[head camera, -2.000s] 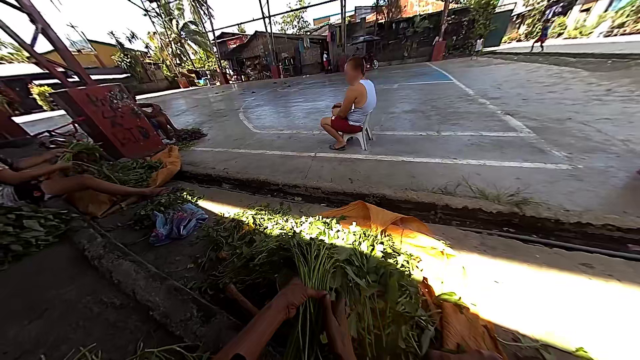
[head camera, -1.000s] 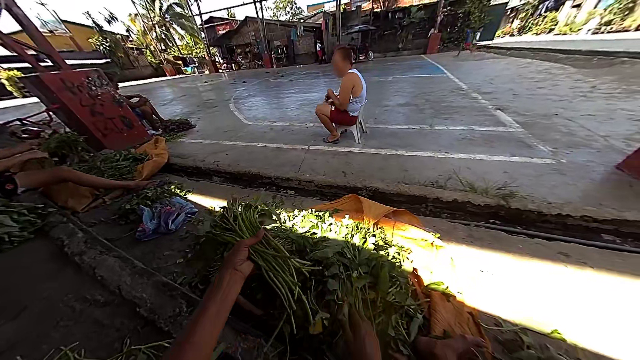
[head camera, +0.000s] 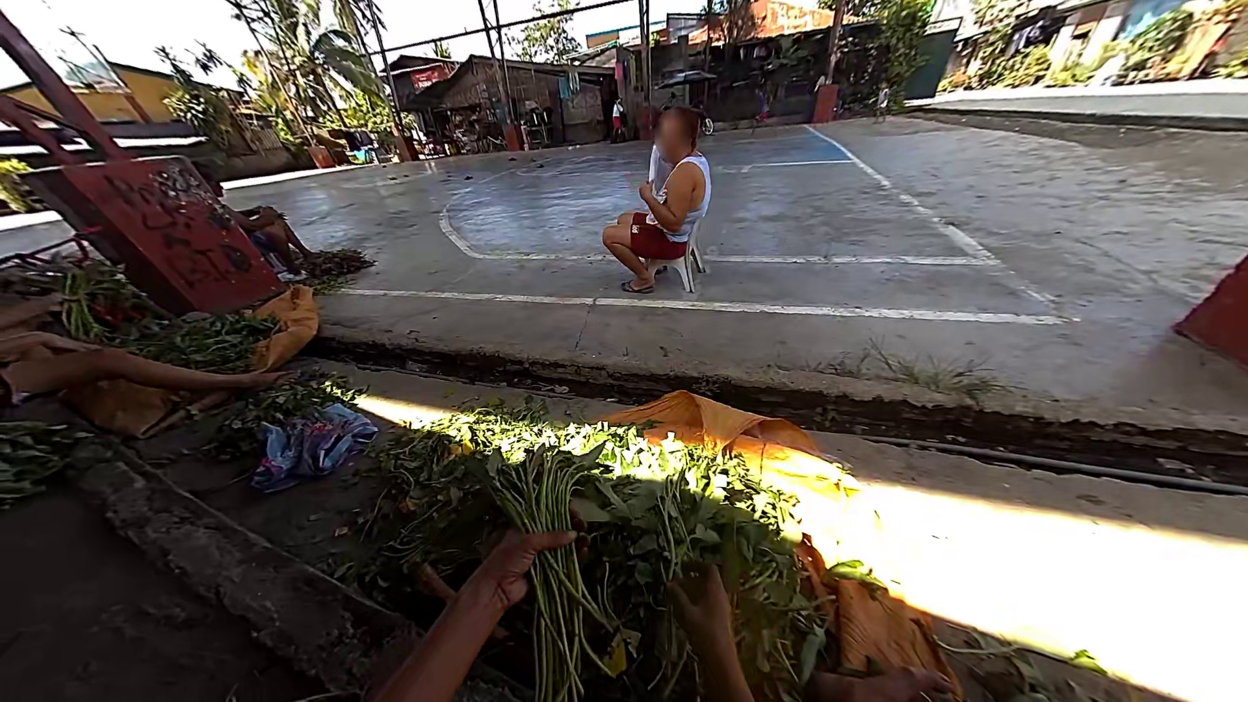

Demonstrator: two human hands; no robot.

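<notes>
A bundle of long green leafy stems hangs from my left hand, whose fingers close round it with the thumb across the front. To its right, my right hand is low at the heap of leafy greens, beside some upright stems; shadow and leaves hide its fingertips, so its grip is unclear. The heap lies on an orange woven sack, partly in bright sun.
A blue and pink plastic bag lies left of the heap. A concrete curb runs along the left. Beyond the heap are a gutter and a court, where a person sits on a white stool. Another person's legs extend from the left.
My left hand, with the bundle in it, has come back from the upper left toward the middle of the heap, and the bundle now hangs more upright. The seated person's arms have risen slightly.
</notes>
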